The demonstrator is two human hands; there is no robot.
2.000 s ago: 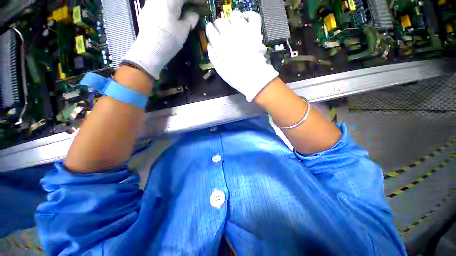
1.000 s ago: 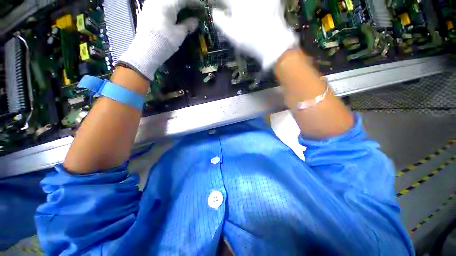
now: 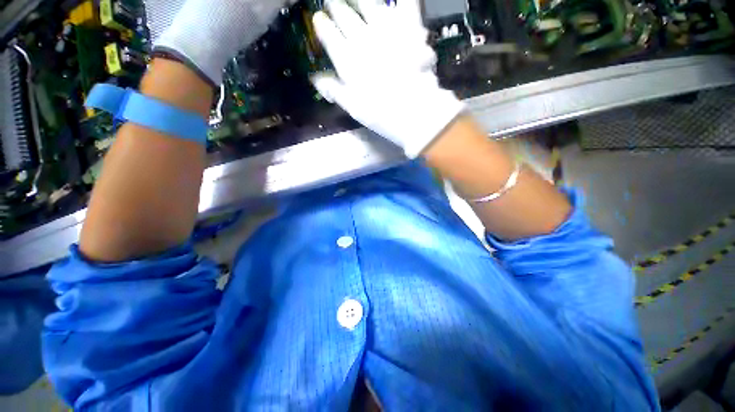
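Note:
My left hand, in a white knit glove with a light blue wrist band, reaches over the circuit boards at the top; its fingers are cut off by the picture's top edge. My right hand, also gloved in white, is over the near edge of a board in its black carrier, thumb apart from the fingers. Nothing shows in it. A circuit board shows partly between the hands. The right hand covers part of the board beside a heat sink.
More boards with yellow blocks and a ribbed heat sink lie at the left; more green boards lie at the right. A silver rail runs between the boards and my body. Yellow-black tape marks the floor.
The view has shifted, so boards and rail sit higher. My left hand has moved up and left in the picture. My right hand has swung back left and down, its thumb now spread.

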